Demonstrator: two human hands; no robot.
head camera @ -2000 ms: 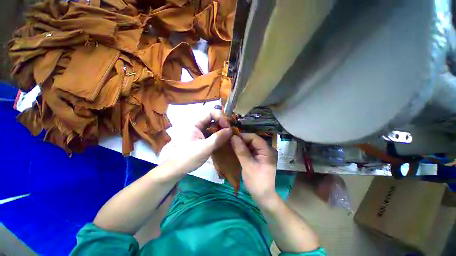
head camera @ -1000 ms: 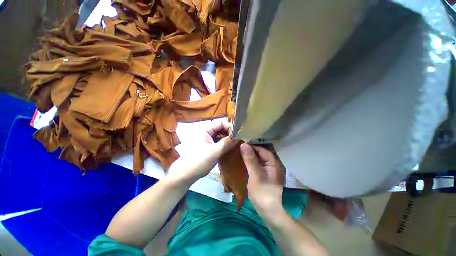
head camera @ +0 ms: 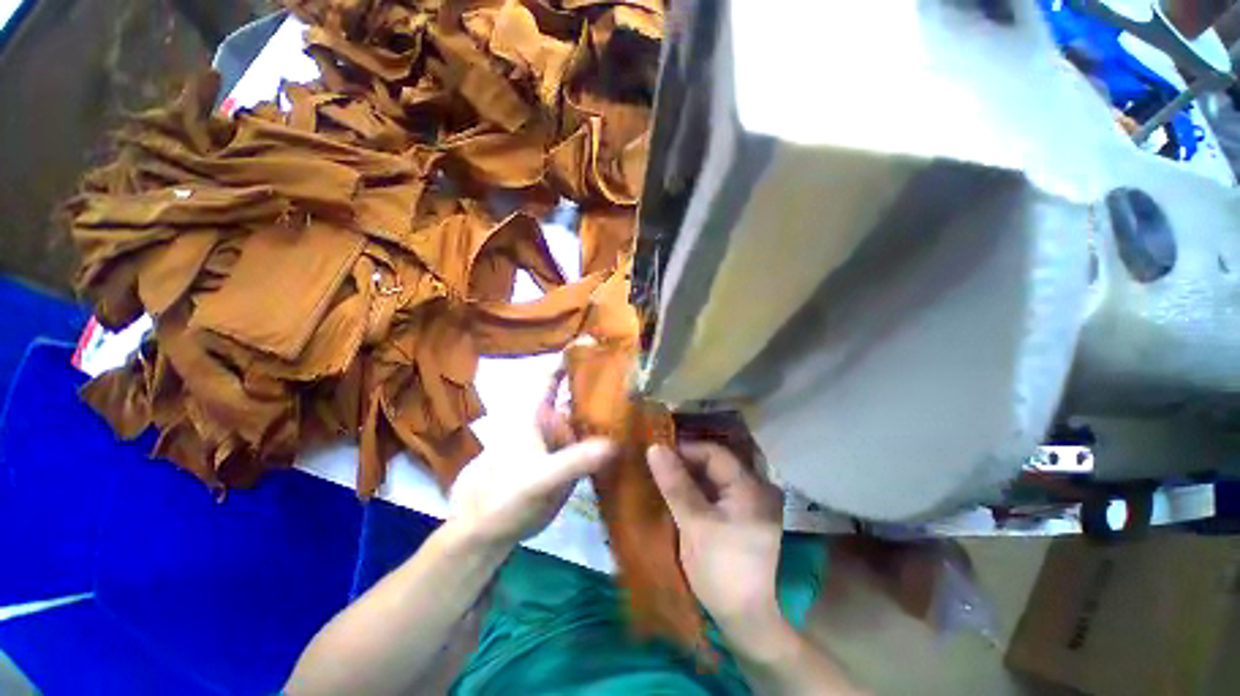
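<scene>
A rust-brown fabric piece (head camera: 636,524) runs lengthwise from the needle area down over the table's front edge. My left hand (head camera: 524,469) is at its left side, thumb on the fabric and fingers partly behind it. My right hand (head camera: 721,524) is at its right side, thumb and fingertips at the fabric's edge. The pale grey sewing machine head (head camera: 884,313) stands over the right side and hides the needle and presser foot. A large crumpled pile of brown pieces (head camera: 279,279) lies left of the machine, with strips reaching to the needle area.
A white work surface (head camera: 524,388) shows under the pile. A blue bin or bag (head camera: 204,571) is at lower left. A cardboard box (head camera: 1115,612) is at lower right. A round dark knob (head camera: 1140,234) is on the casing. Bright blue pieces (head camera: 1115,61) show beyond the machine.
The fabric piece shows flatter and longer between my hands, which were pinched close together at the needle area. My hands are slightly lower and further apart. More of the machine casing shows.
</scene>
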